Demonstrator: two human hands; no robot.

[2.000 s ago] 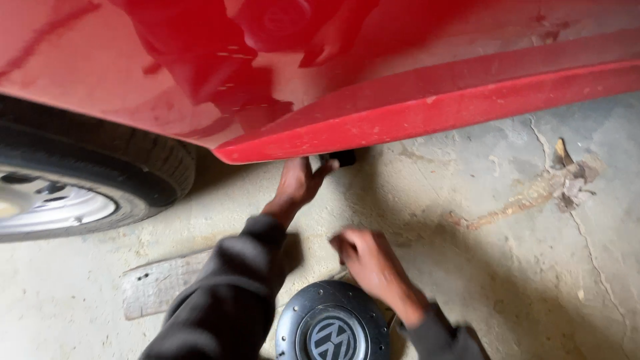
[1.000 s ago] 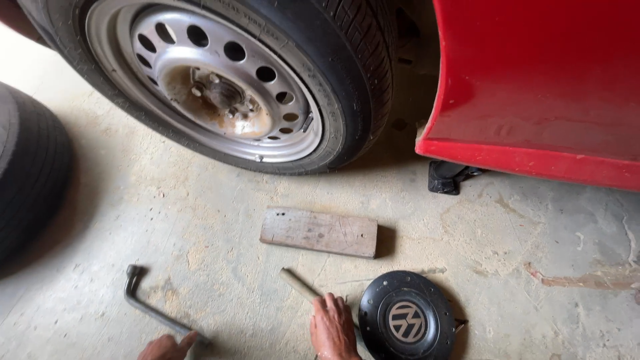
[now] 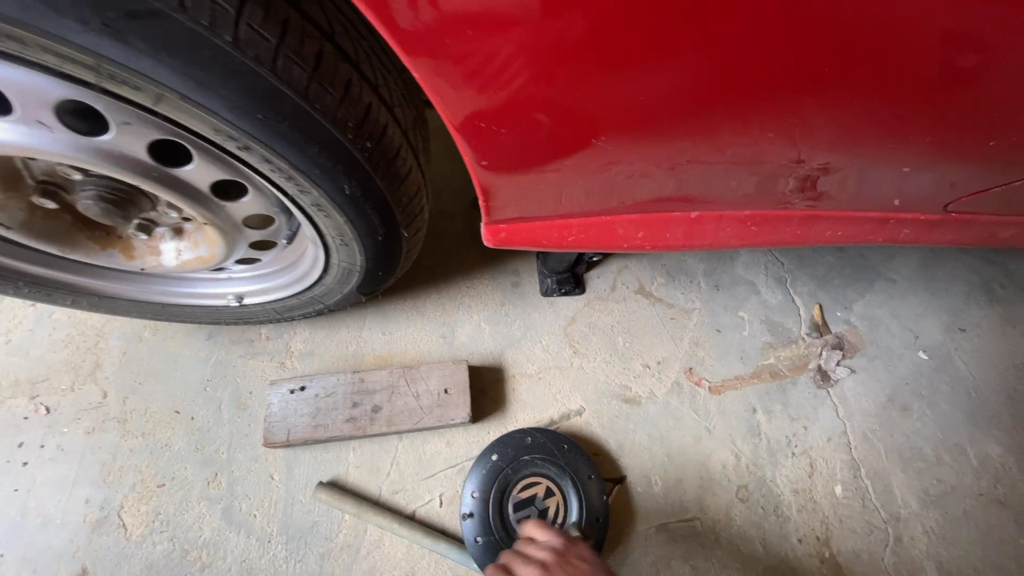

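What appears to be my right hand is at the bottom edge, over the lower part of a black round wheel centre cap with a VW emblem. Its fingers are curled and blurred; a small greyish piece shows beside them, and what they grip is unclear. My left hand is out of view. A metal pipe lies on the floor, its lower end close to the cap and the hand. Above the pipe rests a wooden block. A steel wheel with exposed hub and bolts is mounted at the upper left.
The red car's sill spans the upper right. A black jack-like part protrudes beneath it. Dry debris lies on the cracked concrete floor at the right.
The lug wrench, under my left hand a second ago, no longer shows on the floor. My right hand has moved from the pipe's side to over the cap. The view has shifted right.
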